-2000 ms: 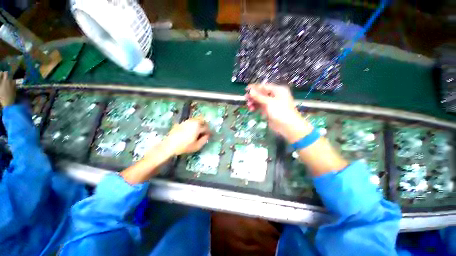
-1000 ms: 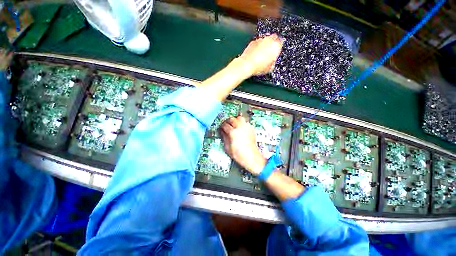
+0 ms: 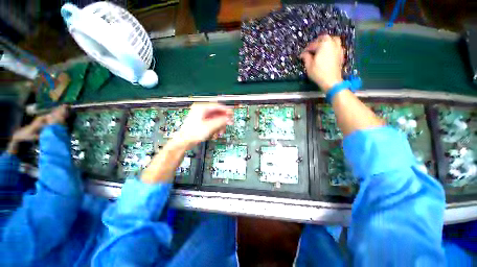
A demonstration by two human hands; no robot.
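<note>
My left hand (image 3: 203,124) is over the upper left board of the pallet in front of me, fingers curled together; whether it holds a component cannot be told. My right hand (image 3: 325,61), with a blue wrist strap (image 3: 343,88), is at the right part of the component pile (image 3: 277,47), fingers bent down at the pieces; a held piece cannot be made out. The pallet (image 3: 252,180) holds four green circuit boards. The lower right board (image 3: 279,162) shines pale, and the lower left board (image 3: 229,160) is in plain view.
More pallets stand edge to edge on both sides. The pale conveyor rail (image 3: 261,207) runs nearest me. A white fan (image 3: 112,41) stands behind the line at left, near flat green pieces (image 3: 78,81). Another person's hands (image 3: 39,125) and blue sleeves are at the far left.
My left hand has moved from the component pile back to the boards. My right hand has moved from the boards to the pile. The view has turned.
</note>
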